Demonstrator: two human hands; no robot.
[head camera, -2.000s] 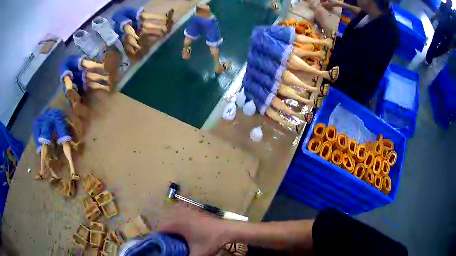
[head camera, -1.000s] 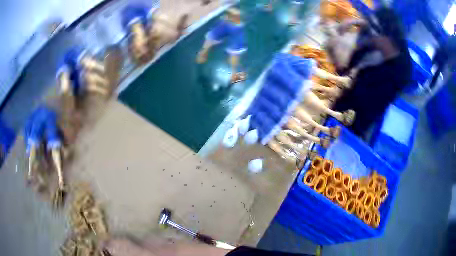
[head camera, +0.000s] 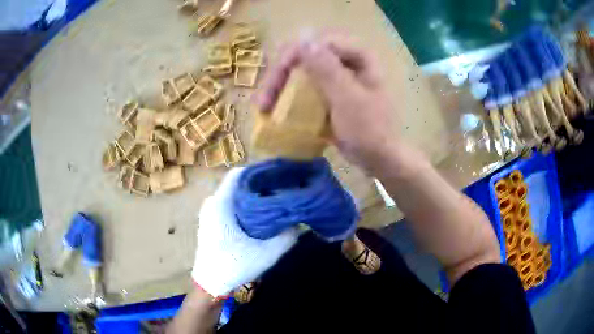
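Observation:
My left hand (head camera: 238, 238), in a white knit glove, holds a figurine lower body (head camera: 286, 205) in blue shorts, its open waist facing up. My bare right hand (head camera: 345, 98) holds a tan waist insert (head camera: 293, 121) just above the waist opening; its lower edge is close to the back rim, and I cannot tell if they touch. A sandalled foot of the figurine shows below the shorts. A heap of loose tan inserts (head camera: 202, 124) lies on the table to the left.
A row of figurine legs in blue shorts (head camera: 531, 68) lies at the upper right, beside white glue bottles (head camera: 479, 85). A blue bin (head camera: 553, 215) with orange rings stands right of the table (head camera: 156, 228). Another lower body (head camera: 84, 238) lies at left.
The view has turned down and left. My gloved left hand now shows, holding the shorts upright. My right hand, earlier at the shorts, now holds an insert over the waist.

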